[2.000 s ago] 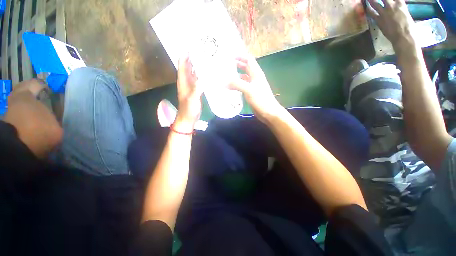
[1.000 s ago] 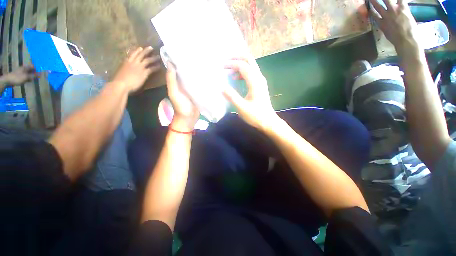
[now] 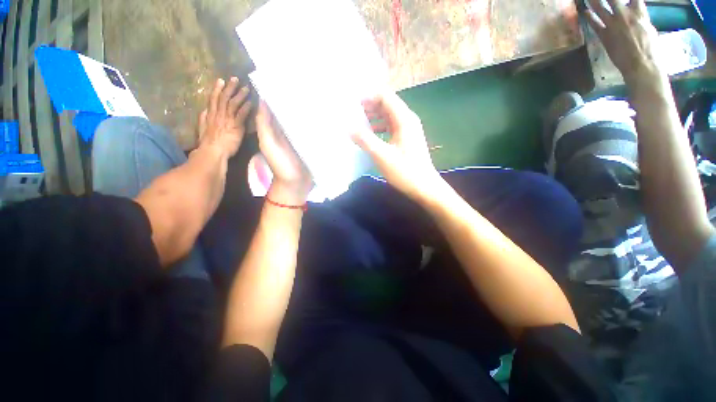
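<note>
A blown-out white retail box (image 3: 314, 78) is held above my lap, tilted, its far end over the board's edge. A white panel or flap stands along its left side; glare hides its print and contents. My left hand (image 3: 281, 153), with a red wrist string, holds the box's lower left side. My right hand (image 3: 399, 137) is at its right side, thumb and fingers curved against the edge. A pale rounded part shows at the near end, but I cannot tell what it is.
A worn plywood board (image 3: 471, 35) lies ahead. A neighbour's hand (image 3: 222, 118) rests on it at left. A blue-and-white box (image 3: 90, 86) stands by a denim knee. At right are another person's hand (image 3: 624, 39) and a white object (image 3: 681, 52).
A white panel now covers the box's open face and the rounded white shape at its near end is mostly hidden. The left neighbour's arm has reached in onto the board.
</note>
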